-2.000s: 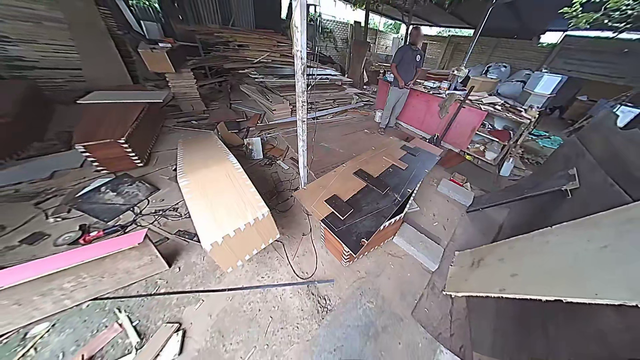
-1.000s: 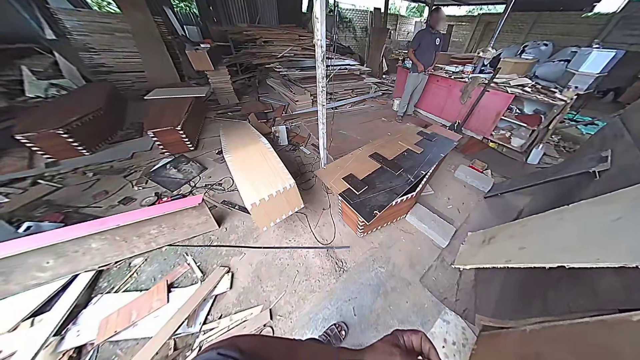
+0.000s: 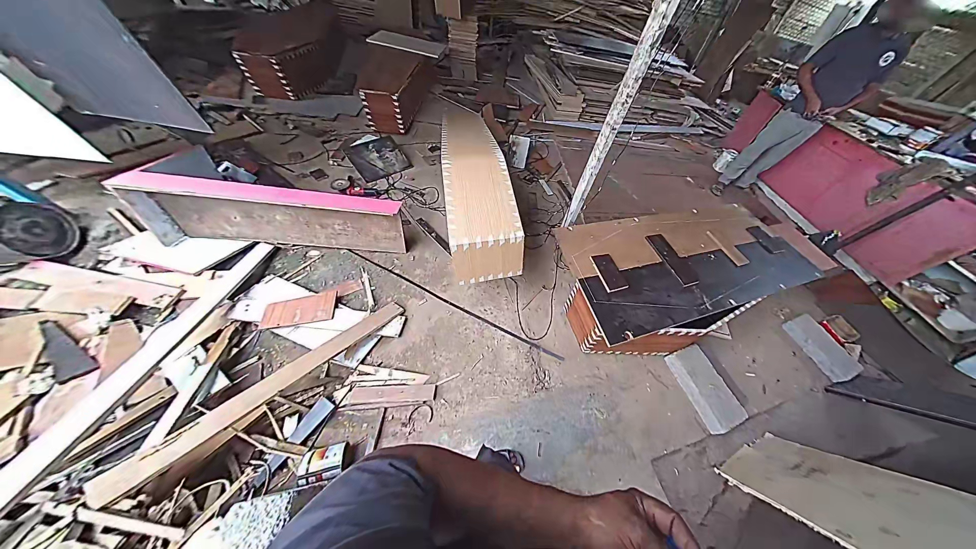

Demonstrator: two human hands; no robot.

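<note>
My left hand (image 3: 637, 520) is at the bottom edge, at the end of my bent forearm, with its fingers curled and partly cut off. A small blue thing shows at the fingers; I cannot tell what it is or whether it is gripped. My right hand is out of view. Ahead stands a long wood-veneer box (image 3: 482, 191) with a white stapled or taped pattern along its edges. Right of it is a similar box with a black panel (image 3: 663, 293) on top, bearing short dark wood strips (image 3: 671, 259).
Scrap boards (image 3: 244, 404) lie heaped at the left, near a pink-edged panel (image 3: 259, 194). A white-flecked post (image 3: 621, 110) rises behind the boxes. Concrete blocks (image 3: 705, 389) and a pale board (image 3: 823, 484) lie right. A person (image 3: 846, 72) stands by a red counter (image 3: 846, 164). Cables cross the floor.
The view has turned down and left. My left forearm and hand, absent two seconds ago, came in at the bottom edge one second ago and are still there.
</note>
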